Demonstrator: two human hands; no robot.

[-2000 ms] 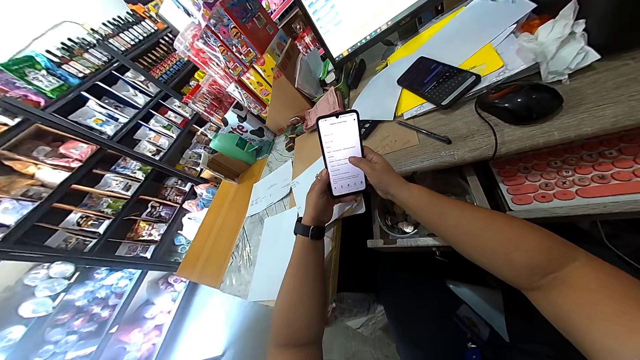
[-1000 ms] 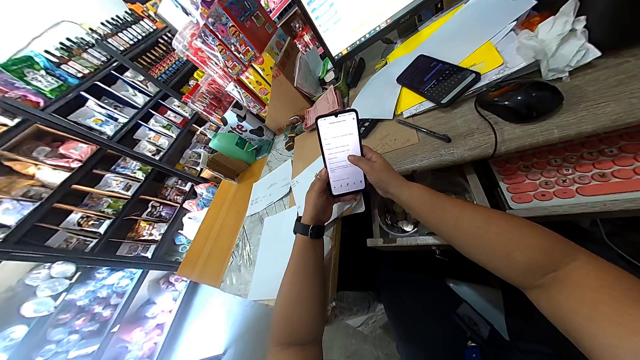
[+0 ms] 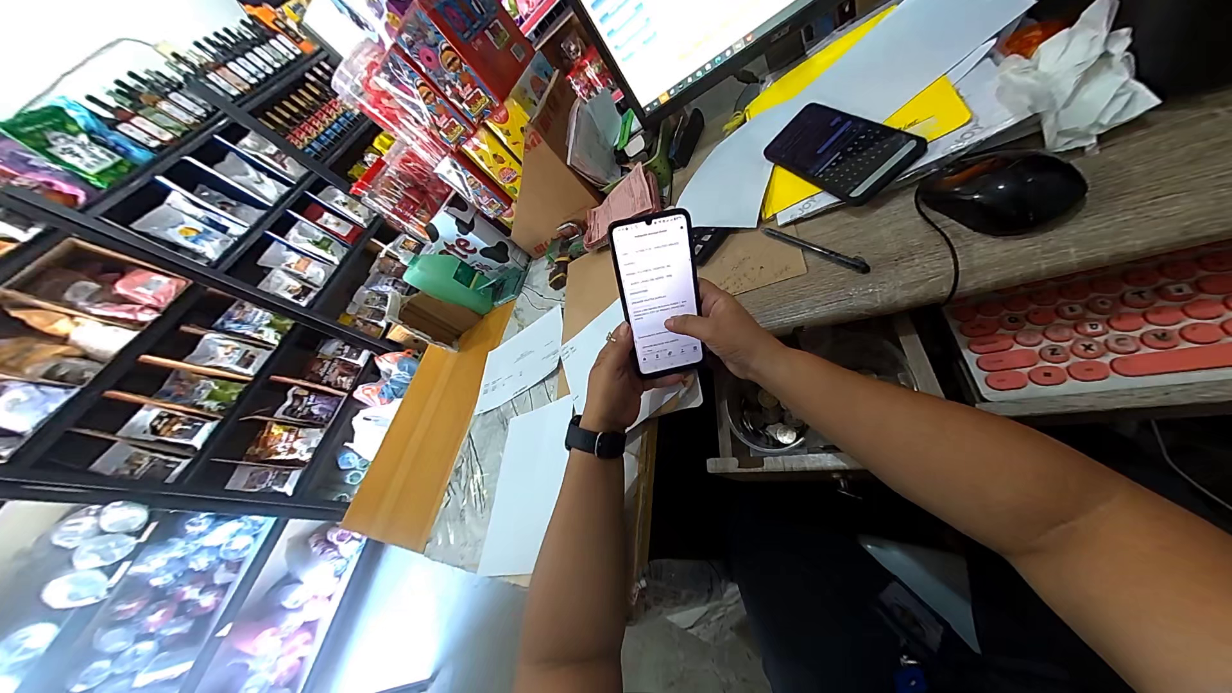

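A black-framed smartphone [image 3: 654,289] is held upright near the middle of the view, its lit screen showing lines of text. My left hand [image 3: 616,380], with a black smartwatch [image 3: 595,440] on the wrist, grips the phone's lower left edge. From the right, my right hand [image 3: 727,332] supports the lower right edge, its thumb over the lower part of the screen. Both hands' fingers are partly hidden behind the phone. Beyond it lie a pink stack of slips [image 3: 624,200] and a brown envelope or card [image 3: 760,258]. White papers [image 3: 529,481] lie to the left.
A second smartphone [image 3: 845,152], a pen [image 3: 816,249], a black mouse [image 3: 1003,191] and crumpled tissue [image 3: 1078,77] lie on the desk. A red-and-white keyboard [image 3: 1107,318] is at right. Below the right forearm, an open drawer [image 3: 830,462] holds a bowl of coins [image 3: 770,422]. A monitor [image 3: 693,38] stands behind; shelves [image 3: 192,318] are left.
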